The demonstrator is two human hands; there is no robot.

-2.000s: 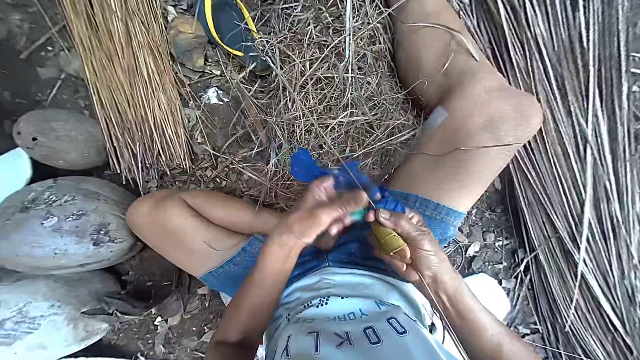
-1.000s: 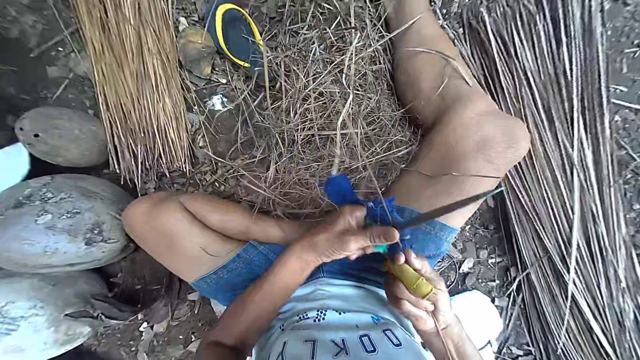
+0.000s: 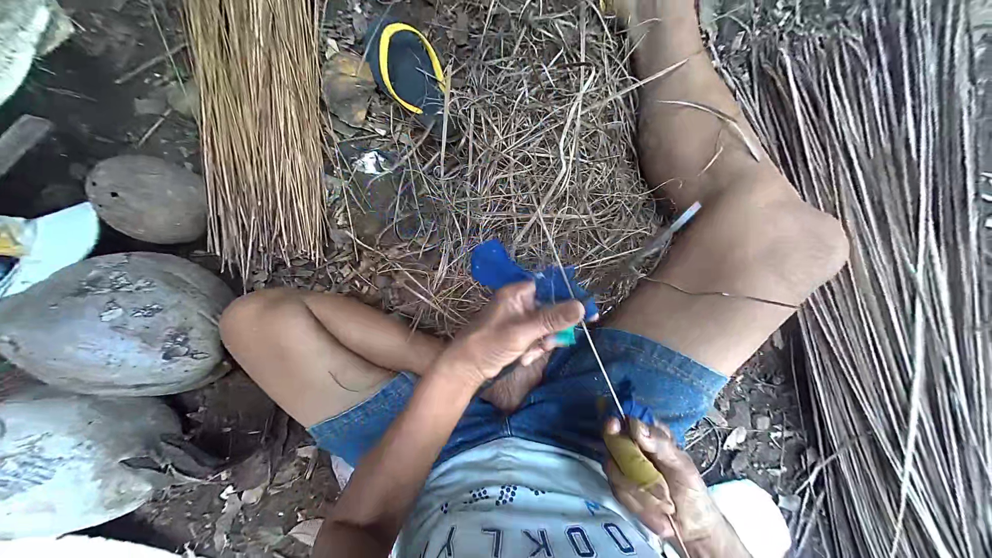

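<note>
My left hand point(image 3: 515, 329) is closed on a blue cloth point(image 3: 500, 265), its thumb pressed against a thin palm-leaf midrib point(image 3: 598, 358). The midrib slants down from the straw pile to my right hand point(image 3: 663, 473). That hand grips a yellow handle point(image 3: 632, 459) beside the midrib, with more blue material point(image 3: 635, 403) at its upper end. Something green shows under my left fingers. A narrow pale strip point(image 3: 686, 217) lies over the inner side of my bent right leg; whether it is the knife's blade cannot be told. Both hands are above my denim shorts.
Dry shavings point(image 3: 535, 155) lie between my legs, near a black and yellow sandal point(image 3: 407, 68). A bundle of brown midribs point(image 3: 252, 132) is at upper left, and a heap of long grey strands point(image 3: 876, 232) at right. Large dry husks point(image 3: 116, 322) sit at left.
The hands were close together one second ago and are now farther apart, my right hand lower. The dark blade that showed plainly beyond the yellow handle is no longer distinct.
</note>
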